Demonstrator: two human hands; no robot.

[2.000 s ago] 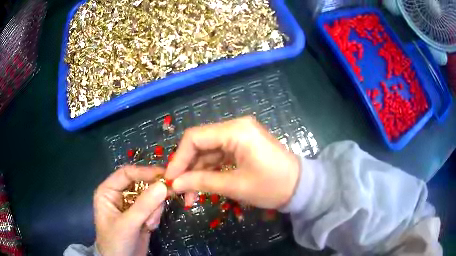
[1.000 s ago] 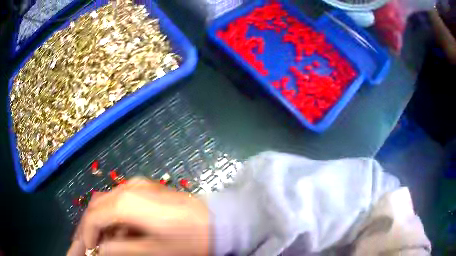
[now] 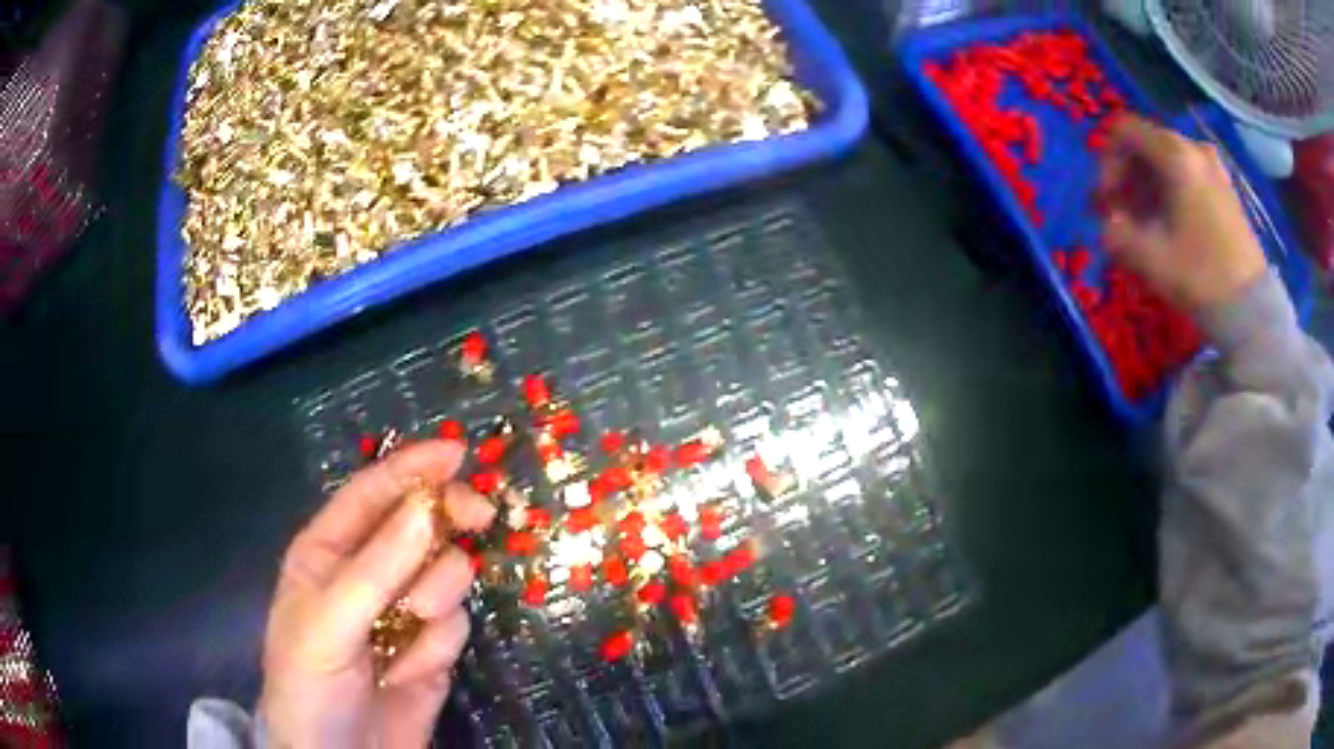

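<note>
My left hand (image 3: 366, 585) is at the lower left, over the left edge of the clear blister tray (image 3: 834, 585). It holds a cluster of small gold metal pieces (image 3: 392, 626) in its curled fingers. My right hand (image 3: 1170, 212) is blurred and reaches into the small blue bin of red caps (image 3: 1141, 344) at the upper right. Its fingers are over the caps; whether they grip one cannot be told. Several capped assemblies (image 3: 680, 571) with red ends and gold metal lie scattered on the tray.
A large blue bin (image 3: 512, 220) heaped with gold pieces stands beyond the tray. A pale fan (image 3: 1258, 59) is at the top right. Filled trays (image 3: 44, 176) with red rows are at the left edge. The tabletop (image 3: 161, 498) is dark green.
My right hand has moved from beside my left hand to the bin of red caps, uncovering the assemblies on the tray. The view swung right, then back.
</note>
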